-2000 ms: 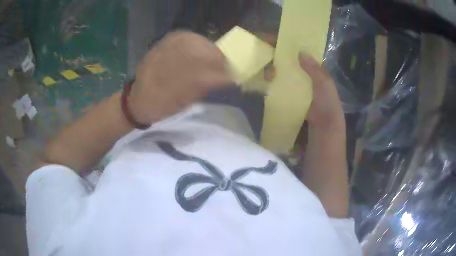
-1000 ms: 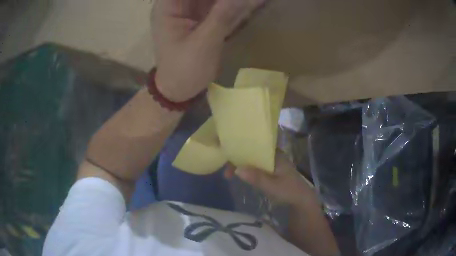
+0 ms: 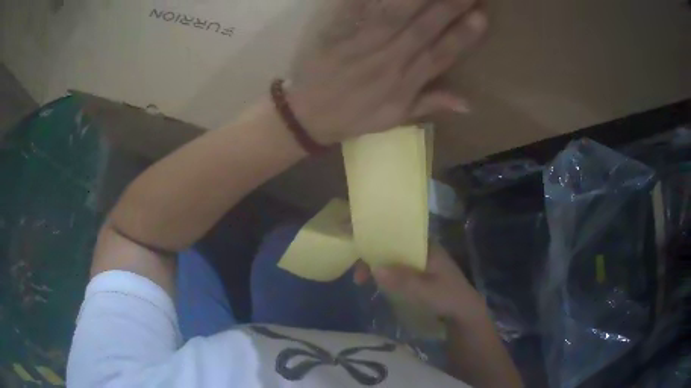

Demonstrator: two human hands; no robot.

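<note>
The large brown carton (image 3: pixel 250 72) with upside-down FURRION print lies across the top of the view. My left hand (image 3: pixel 379 68), with a red bead bracelet, is laid across the carton's face, palm down, fingers extended and thumb apart. Nothing shows in it; what is under the palm is hidden. My right hand (image 3: pixel 413 288) is shut on the folded yellow label sheets (image 3: pixel 388 201) at their lower end. The stack stands up towards the carton's near edge, just below my left wrist. A yellow flap sticks out to the left.
Clear plastic wrap (image 3: pixel 580 204) covers dark goods at the right. Green floor (image 3: pixel 45 227) shows at the left, with yellow marking tape (image 3: pixel 49 375) at the lower left. My blue trousers are below the carton.
The view has turned from the floor to the carton. My left hand has left the yellow sheets and moved over the carton, then further right. My right hand still holds the sheets, now folded.
</note>
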